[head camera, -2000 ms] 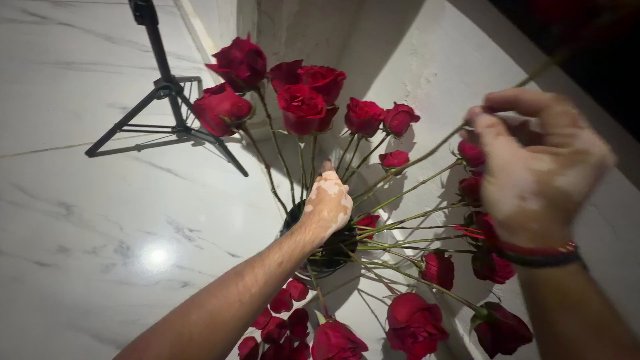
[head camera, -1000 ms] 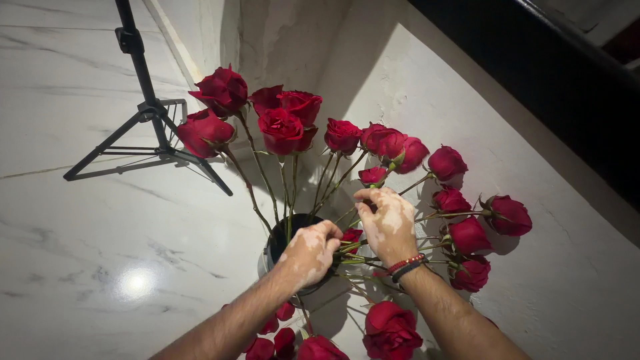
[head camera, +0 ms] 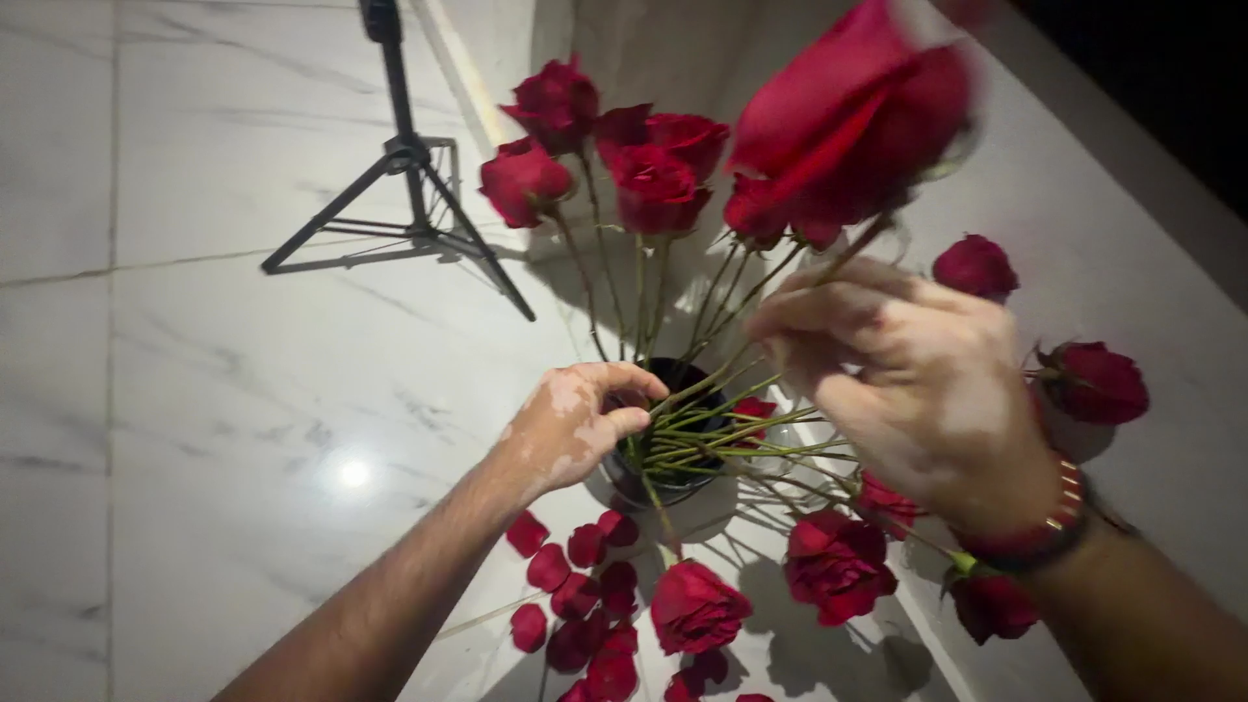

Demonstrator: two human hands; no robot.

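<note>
A black bucket [head camera: 634, 487] on the floor holds several long-stemmed red roses, which fan out around its rim. My right hand [head camera: 907, 390], wearing red and dark bracelets at the wrist, pinches the stem of a red rose [head camera: 858, 117]; that bloom is blurred and close to the camera. Whether the lower end of this stem is inside the bucket cannot be told. At the bucket's left rim is my left hand [head camera: 590, 419], its thumb and index finger close together beside the stems. Its fingertips partly hide the stems, so a grip on one cannot be made out.
A black tripod stand [head camera: 409, 156] stands on the marble-look tiled floor [head camera: 244, 409] at the upper left. Loose red petals [head camera: 575, 595] lie below the bucket. A pale wall or ledge [head camera: 1102, 253] runs along the right, with rose heads near it.
My right hand has risen from among the stems beside the bucket, and a large rose bloom now shows above it. My left hand remains by the bucket's rim.
</note>
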